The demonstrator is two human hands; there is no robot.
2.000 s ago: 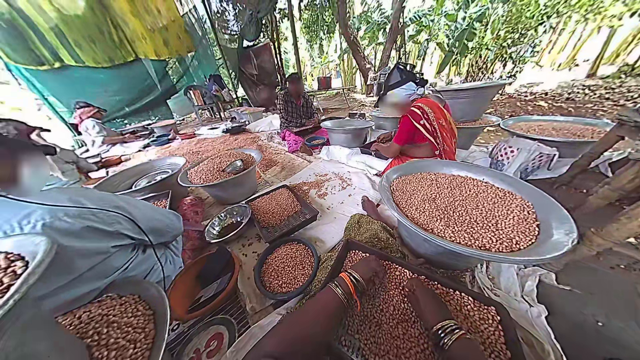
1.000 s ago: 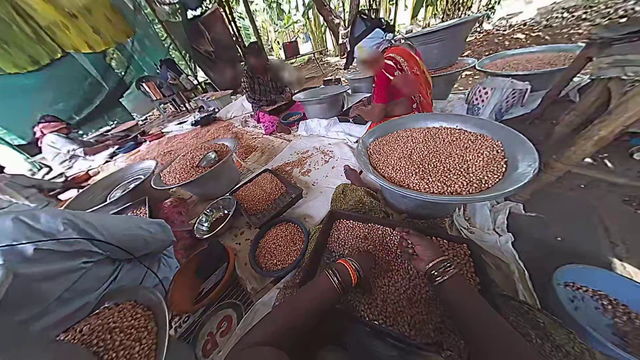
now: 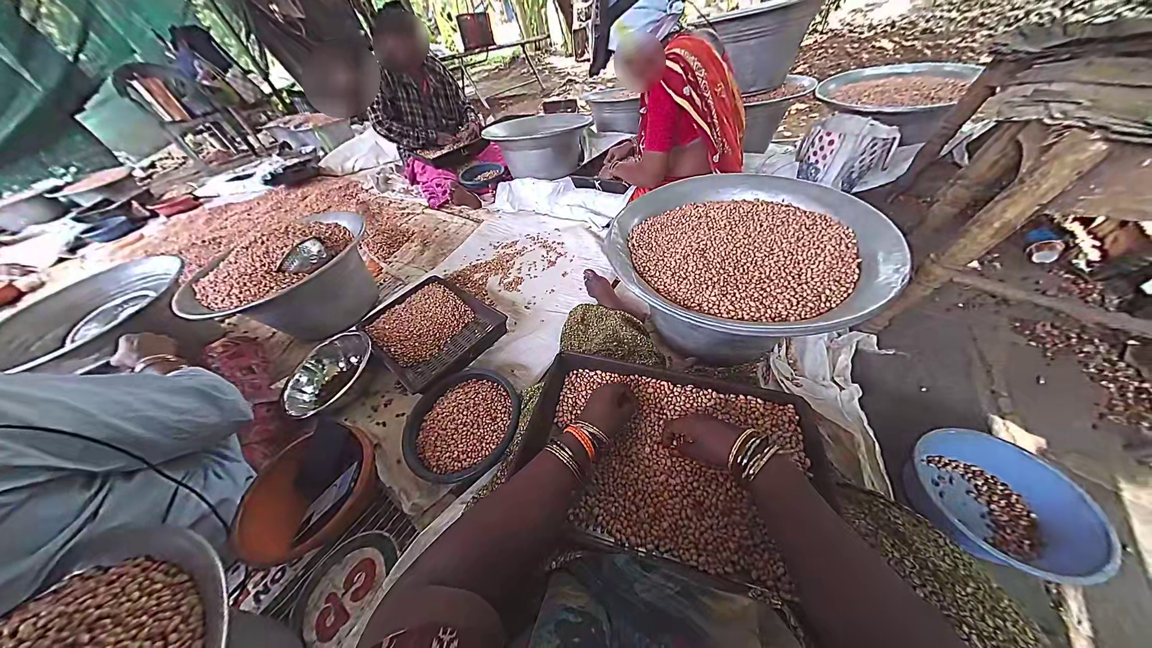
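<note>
A dark rectangular tray point(image 3: 814, 441) full of pinkish-brown nuts or seeds point(image 3: 661, 499) lies before me. My left hand point(image 3: 610, 409), with bangles and an orange band at the wrist, rests on them near the tray's far left part, fingers curled down. Nearer the right side, my right hand point(image 3: 702, 438) is above the same layer, its fingers bent inward and thumb close to them. Whether either hand pinches a piece cannot be made out. Just beyond the tray stands a wide metal basin point(image 3: 886, 261) heaped with the same pieces.
Left of the tray are a round dark bowl point(image 3: 409, 441), a black crate point(image 3: 490, 337), a steel bowl point(image 3: 290, 396) and an orange tub point(image 3: 364, 495). A blue basin point(image 3: 1071, 540) is at right, below wooden poles point(image 3: 1017, 202). A person in grey point(image 3: 108, 441) sits close at left; others sit farther back.
Both hands have shifted toward the far part of the tray; the right hand is lower over the pieces than a second ago. The view has turned right and down since two seconds ago.
</note>
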